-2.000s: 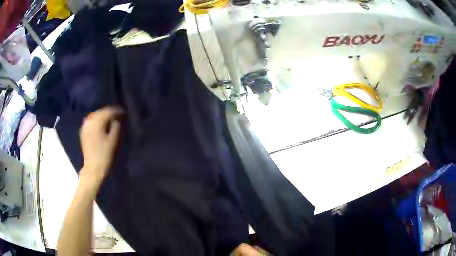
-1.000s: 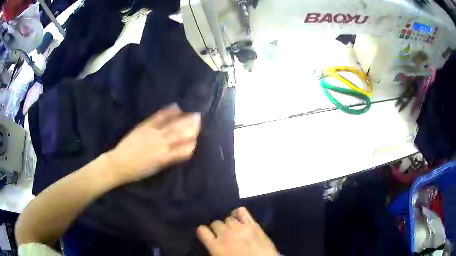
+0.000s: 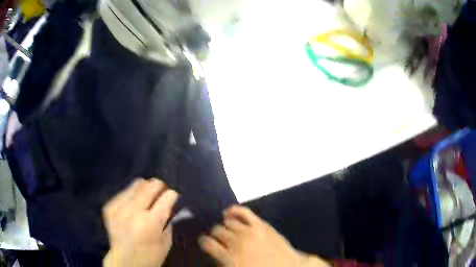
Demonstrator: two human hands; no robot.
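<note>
The dark garment piece (image 3: 104, 125) spreads over the left of the table and runs under the sewing machine head (image 3: 151, 31). Its right edge passes beside the metal presser foot area (image 3: 196, 69), which is blurred. My left hand (image 3: 140, 216) holds the cloth near the table's front edge, fingers curled and blurred. My right hand (image 3: 248, 237) is just to its right, its bent fingers closed on the dark cloth. A small pale patch shows between the hands. The fingertips' exact hold is partly hidden.
Scissors with yellow and green loops (image 3: 342, 57) lie on the white table (image 3: 292, 135) right of the needle. A blue basket (image 3: 433, 182) of scraps stands at the lower right. Dark cloth hangs below the table's front edge. More dark cloth lies at upper left.
My left hand has moved down from the middle of the cloth to near the front edge, close to my right hand. The view has shifted, so machine and scissors sit higher and further left.
</note>
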